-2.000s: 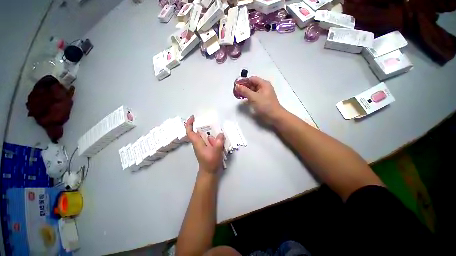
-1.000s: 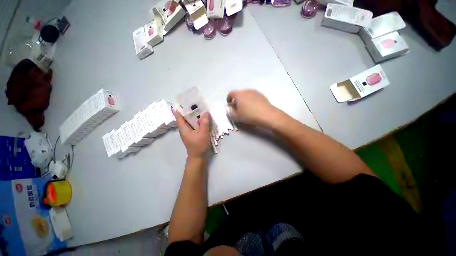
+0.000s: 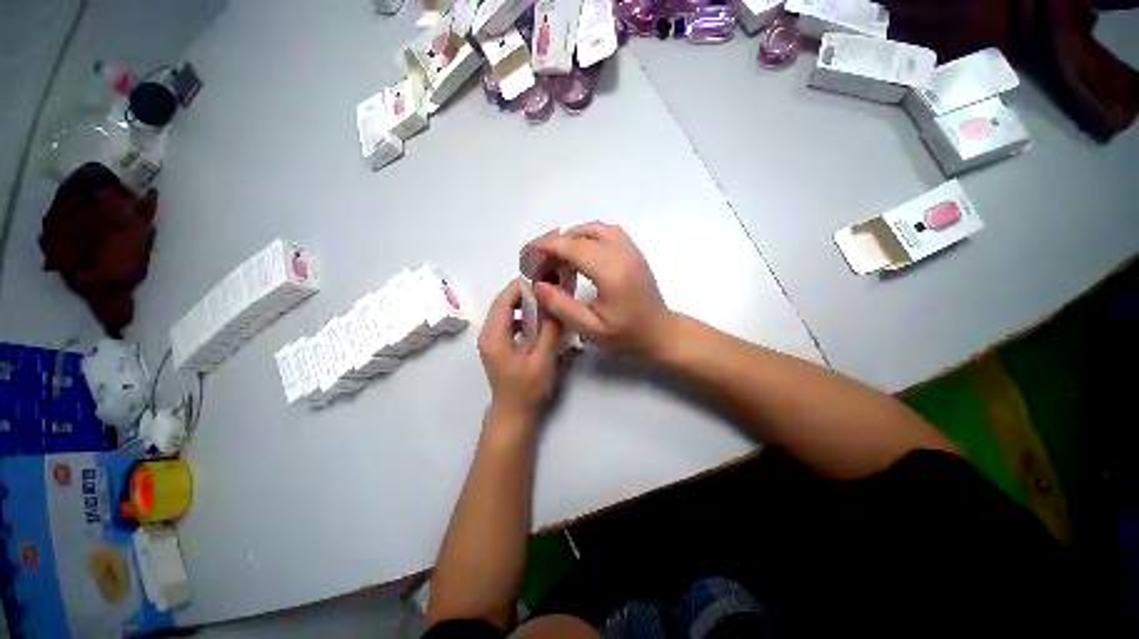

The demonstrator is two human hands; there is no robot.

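Observation:
My left hand [image 3: 518, 356] holds a small white carton [image 3: 530, 312] upright in front of me, partly hidden by the fingers. My right hand [image 3: 606, 287] is at the carton's top, its fingers around a pink-purple bottle [image 3: 535, 260] at the opening. How far the bottle sits in the carton cannot be told. The white sticks [image 3: 573, 340] are mostly hidden behind both hands. A slanting row of filled cartons [image 3: 369, 335] stands left of my left hand.
A block of cartons [image 3: 246, 305] stands farther left. Mixed cartons and purple bottles [image 3: 575, 90] lie at the far side. An open carton [image 3: 912, 227] lies at right. Dark red cloths [image 3: 98, 243] lie far left and far right. A yellow tape roll [image 3: 160, 489] is at the left edge.
My right hand has brought the bottle from the table's middle, past the sticks, to the carton. My left hand has turned the carton upright. The view has shifted slightly.

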